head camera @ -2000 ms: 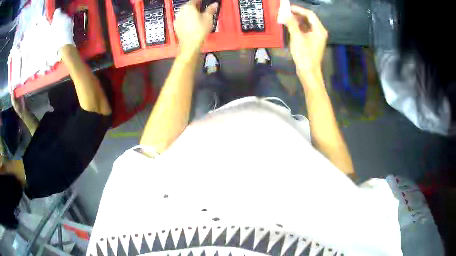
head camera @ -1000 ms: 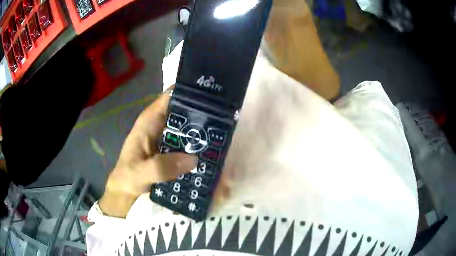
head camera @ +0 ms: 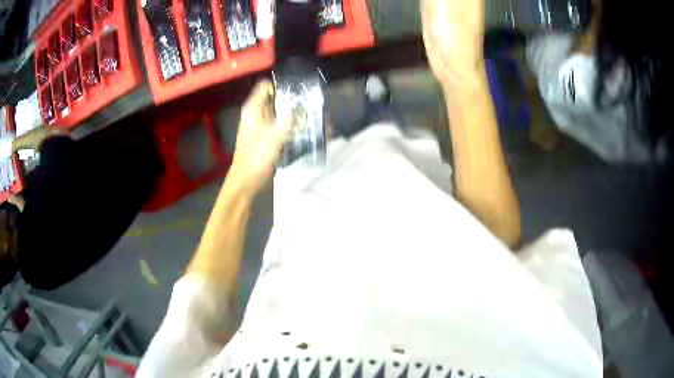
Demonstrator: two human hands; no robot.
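Note:
My left hand (head camera: 259, 140) holds an open black flip phone (head camera: 301, 118) by its keypad end. The phone is motion-blurred, points away from me, and its far half overlaps the red tray. The red tray (head camera: 222, 74) on the bench holds several black phones with silver-white keypads, such as one black phone (head camera: 200, 38) at its left. My right hand (head camera: 454, 37) is at the top edge of the picture, right of the tray. Its fingers are cut off, so what it holds cannot be seen.
Another red tray (head camera: 126, 81) with dark-red glossy pieces lies at the left. A person in black (head camera: 89, 199) is at my left. A red stool (head camera: 166, 173) stands under the bench. Whitish fabric (head camera: 584, 96) is at the right.
The phone, close to my face a second ago, has moved away toward the tray with my left hand. My right arm is now extended to the bench. The view has shifted back over the trays.

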